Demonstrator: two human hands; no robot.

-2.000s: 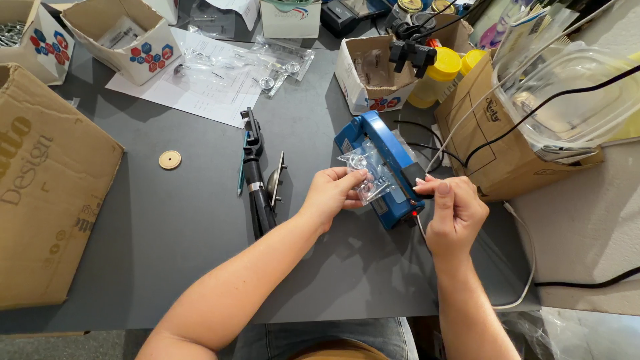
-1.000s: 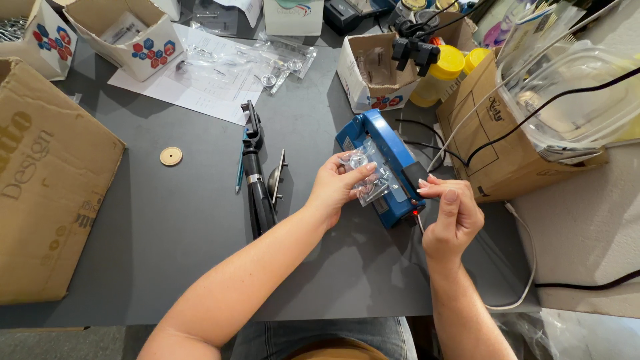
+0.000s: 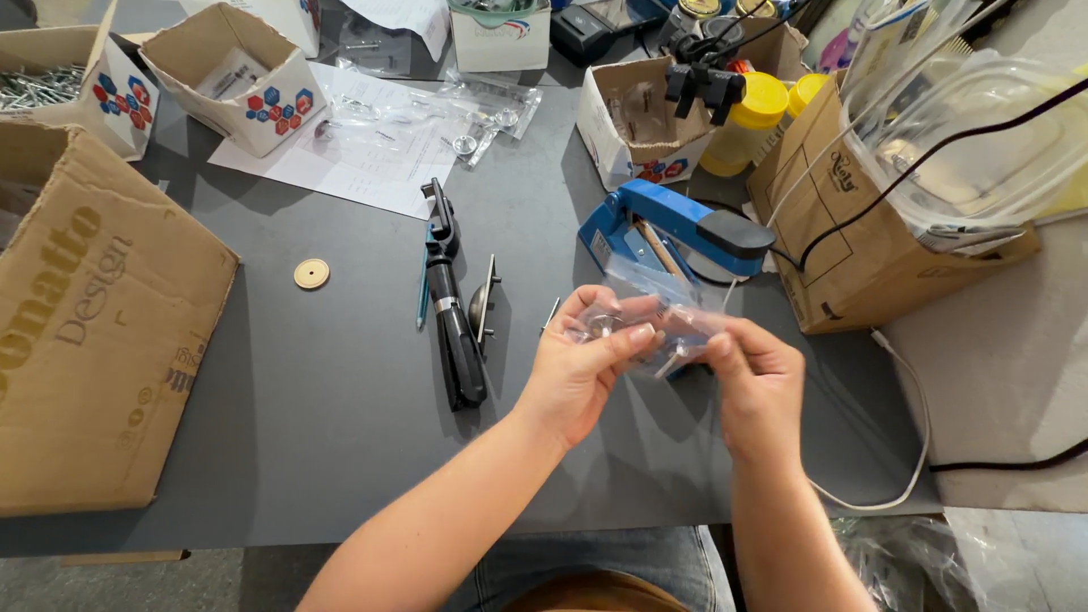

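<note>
A clear plastic bag [image 3: 671, 331] with small metal parts inside is held between my hands. My left hand [image 3: 586, 357] grips its left side, and my right hand [image 3: 761, 382] pinches its right edge. Just behind the bag stands a blue hand-lever impulse sealer [image 3: 654, 208] with a black-ended lever, its arm raised. Left of my hands lie a black tripod-like handle [image 3: 455, 331], a metal part with studs [image 3: 484, 297] and a teal pen [image 3: 422, 289]. Farther left, a round beige disc [image 3: 311, 274] with a central hole rests on the grey table.
A large cardboard box [image 3: 110, 340] stands at the left. Small open boxes [image 3: 246, 106] and filled plastic bags [image 3: 484, 110] on paper line the back. Behind the sealer are another open box [image 3: 629, 153] and a yellow-lidded jar [image 3: 748, 115]. A cardboard box [image 3: 850, 229] and cables bound the right side.
My right hand has left the sealer's lever end and now holds the bag's right edge. The lever has risen. The bag has moved off the sealer toward me.
</note>
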